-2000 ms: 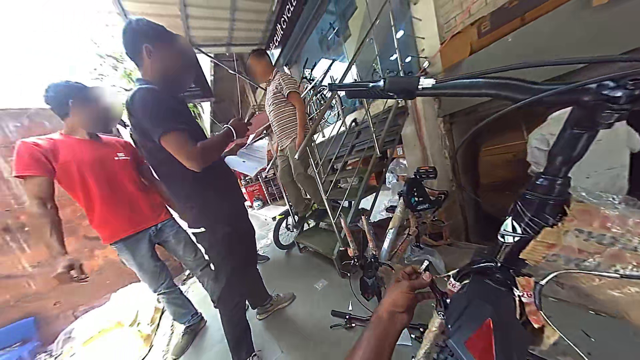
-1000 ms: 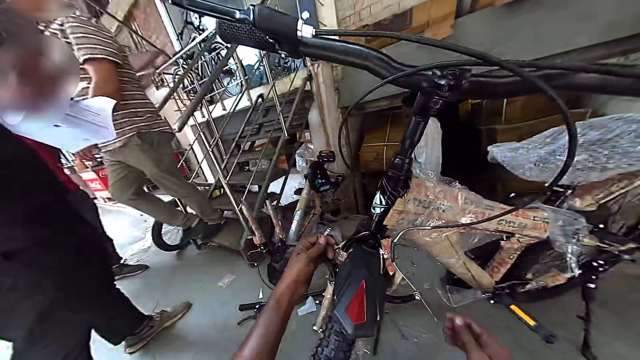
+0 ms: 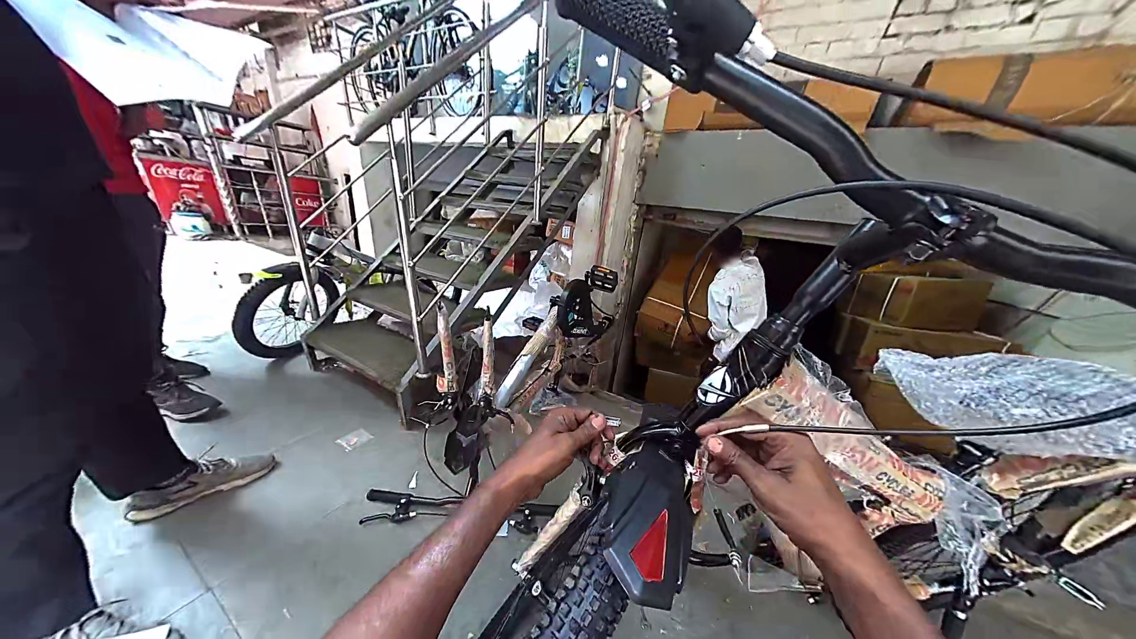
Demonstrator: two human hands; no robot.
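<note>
A bicycle with a black handlebar [image 3: 808,133] stands before me, its stem and head tube [image 3: 754,355] above a black front mudguard [image 3: 652,532] with a red patch. My left hand [image 3: 568,439] pinches a small metallic piece [image 3: 612,421] left of the fork crown. My right hand [image 3: 772,470] holds a black brake cable [image 3: 852,431] near its pale end, just right of the head tube. The knobby front tyre [image 3: 572,568] is below. Printed wrapping [image 3: 852,444] covers the frame.
At left stands a person in dark trousers [image 3: 124,355]. Behind are metal stairs [image 3: 373,311] and a fat-tyred bicycle [image 3: 284,311]. A person in a light shirt [image 3: 737,297] is by cardboard boxes [image 3: 919,297]. A loose handlebar [image 3: 417,501] lies on the floor, left of my bicycle.
My right hand has moved from the lower right up to the cable by the head tube. My left hand stays beside the fork crown. The view has turned right since the first frame.
</note>
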